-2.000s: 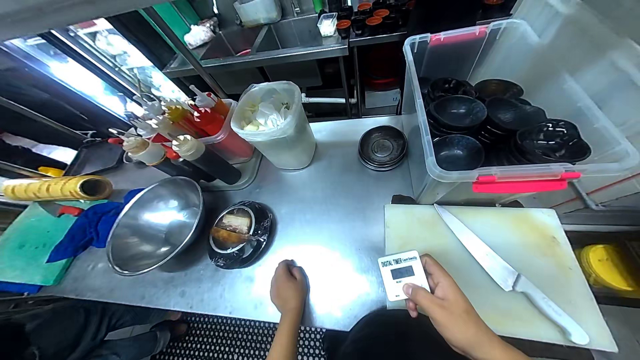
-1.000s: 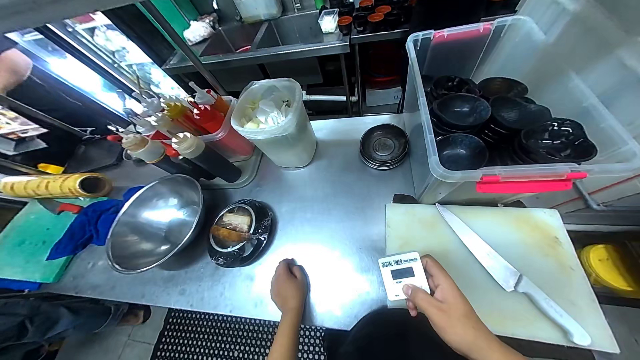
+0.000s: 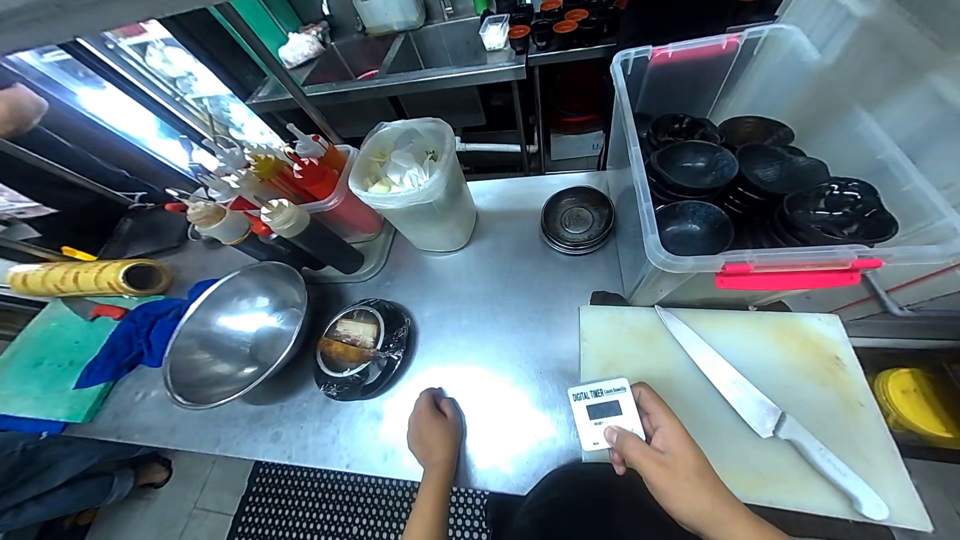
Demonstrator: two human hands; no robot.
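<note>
My right hand [image 3: 649,442] holds a white digital timer [image 3: 606,413] over the left edge of a white cutting board [image 3: 712,352], thumb on its front. A chef's knife with a white handle [image 3: 832,466] lies diagonally on that board. My left hand [image 3: 436,429], fingers curled in and nothing visible in it, rests on the steel counter [image 3: 480,315] near its front edge. Left of it stands a dark, shiny dish [image 3: 384,375] with a round rim and brownish pieces inside. A steel mixing bowl [image 3: 236,334] is tilted beside the dish.
A lidless plastic tub of black bowls [image 3: 787,274] stands at right. Small dark dishes [image 3: 577,217] are stacked beside it. Behind are a white bag-lined container [image 3: 439,217] and squeeze bottles [image 3: 322,244]. A blue cloth [image 3: 146,337] and a wrap roll [image 3: 90,277] lie left; another person's legs [image 3: 67,476] show below.
The other person at the far left has shifted; only part of a hand or arm shows at the upper left edge. My hands have not plainly moved.
</note>
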